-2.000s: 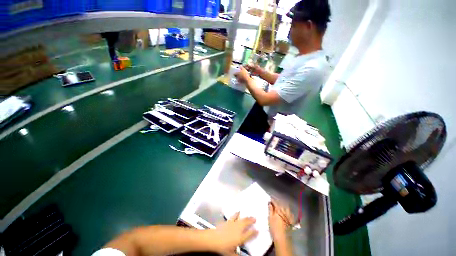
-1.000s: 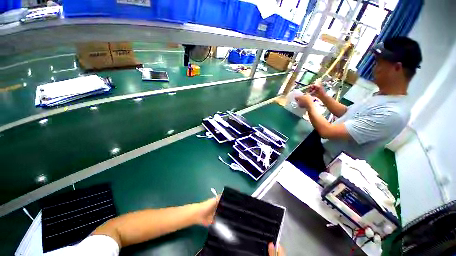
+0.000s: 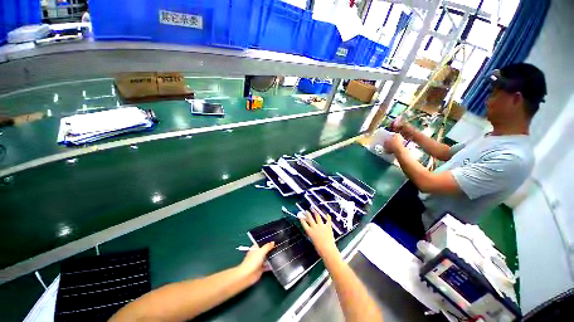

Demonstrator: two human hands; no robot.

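A small framed solar panel, dark lined face up, lies on or just above the green bench beside the light box. My left hand holds its left edge, thumb on the face. My right hand is at its far right corner, fingers spread, by a white cord; whether it grips anything is unclear. A pile of overlapping panels with white edges and cords lies just beyond. Another dark panel lies at the lower left, with a white one partly under it.
The light box is at lower right, with a bench meter on it. A person works at the right. A green conveyor runs behind a pale rail. Blue bins stand on the shelf above.
The panel has moved from over the light box edge to the bench next to the pile, in my hands. My right hand has moved from its near edge to its far corner.
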